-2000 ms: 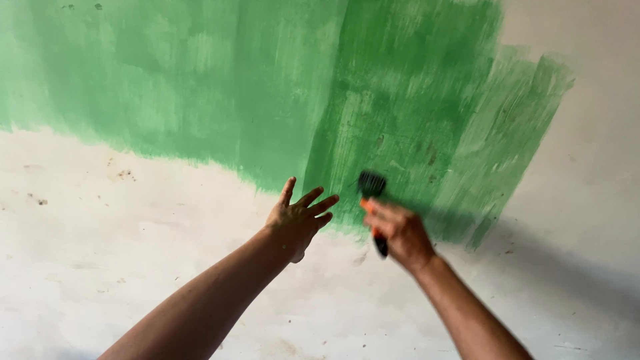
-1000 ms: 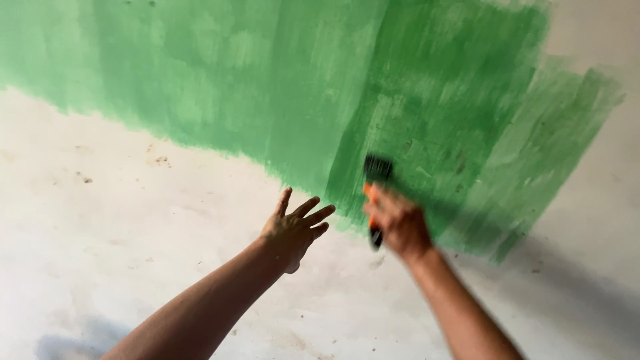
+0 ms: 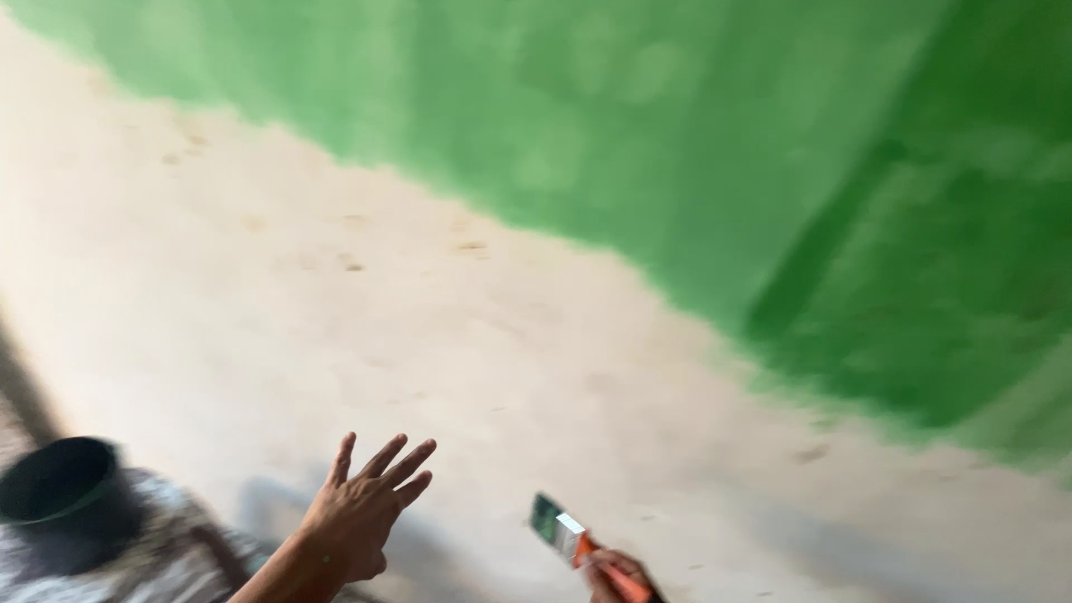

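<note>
Low in the head view, my right hand (image 3: 618,578) grips a paintbrush (image 3: 559,529) by its orange handle. The brush has a metal ferrule and green-stained bristles, which point up and left in front of the bare part of the wall. My left hand (image 3: 362,512) is to the left of it, fingers spread, holding nothing; whether it touches the wall cannot be told. Above both hands, green paint (image 3: 553,109) covers the upper part of the white wall (image 3: 469,335), darker at the right.
A dark bucket (image 3: 71,511) stands at the lower left; its contents cannot be made out. Beside and below it lies a pale, paint-marked sheet or covering (image 3: 159,544). The wall's edge (image 3: 25,385) runs down at the far left.
The view has swung left and down, bringing the bucket into sight. My right hand has moved the brush down from the dark green paint to in front of the bare wall.
</note>
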